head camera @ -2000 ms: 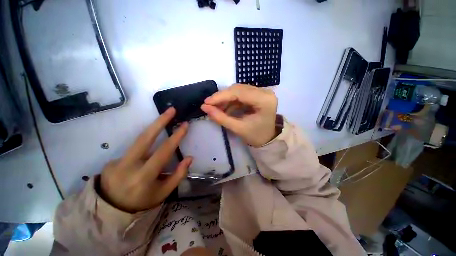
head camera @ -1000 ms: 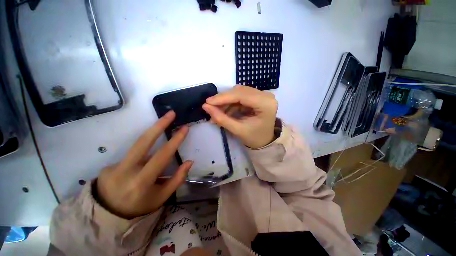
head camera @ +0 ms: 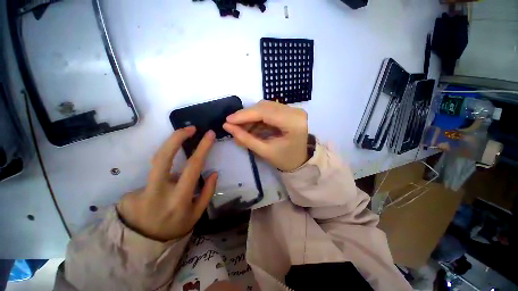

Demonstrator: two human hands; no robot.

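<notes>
A black phone middle frame lies in front of me near the table's front edge, its solid end away from me and its large opening toward me. My left hand rests over its left side, fingers apart, index and middle fingertips on the black plate. My right hand is over its right side, thumb and index fingertips pinched together close to the plate. Whether a small part is between them cannot be seen. A black tray with a grid of pale dots lies beyond my right hand.
Larger-looking frames with silver rims lie at the left. More frames stand bundled at the right near the bench edge. Loose black parts lie at the far edge. A plastic bottle is at the right.
The left fingers have shifted slightly across the plate, and the right fingertips have moved slightly left over it. The whole view has shifted a little.
</notes>
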